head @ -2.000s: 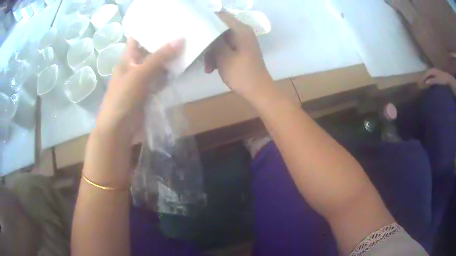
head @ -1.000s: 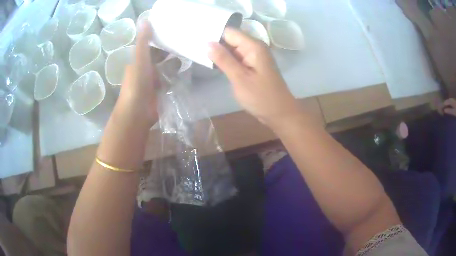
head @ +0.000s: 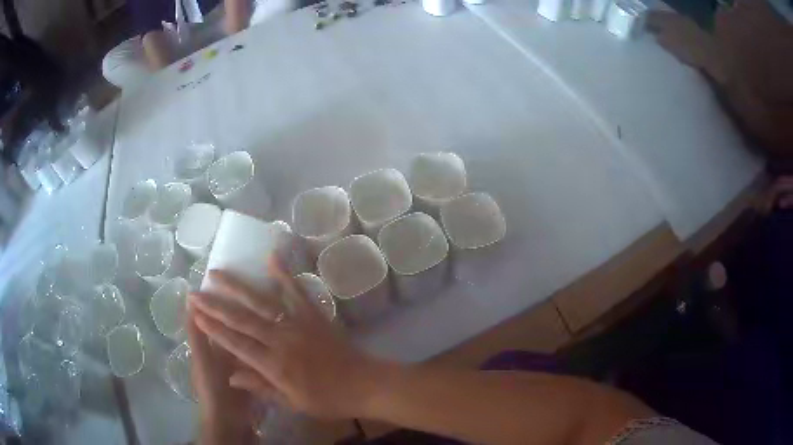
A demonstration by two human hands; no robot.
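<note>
A white cup (head: 239, 252) is held over the table between my two hands, its mouth end hidden by the fingers. My right hand (head: 300, 348) lies across it with the fingers spread. My left hand (head: 217, 374) is mostly hidden behind the right hand, with its fingers along the cup's left side. White cups (head: 352, 268) stand mouth up in a group just right of my hands. More cups with glossy clear film (head: 126, 349) stand at the left.
Other people sit at the far left and right; a forearm (head: 155, 48) shows at the table's far edge. Small coloured pieces (head: 209, 54) lie on the far table. More white cups stand at the far right (head: 623, 19) and far left. Brown cardboard (head: 609, 282) runs along the near edge.
The view has risen to show more of the table. The cup is now held between both hands over the standing cups, and the clear bag no longer hangs visibly from my left hand.
</note>
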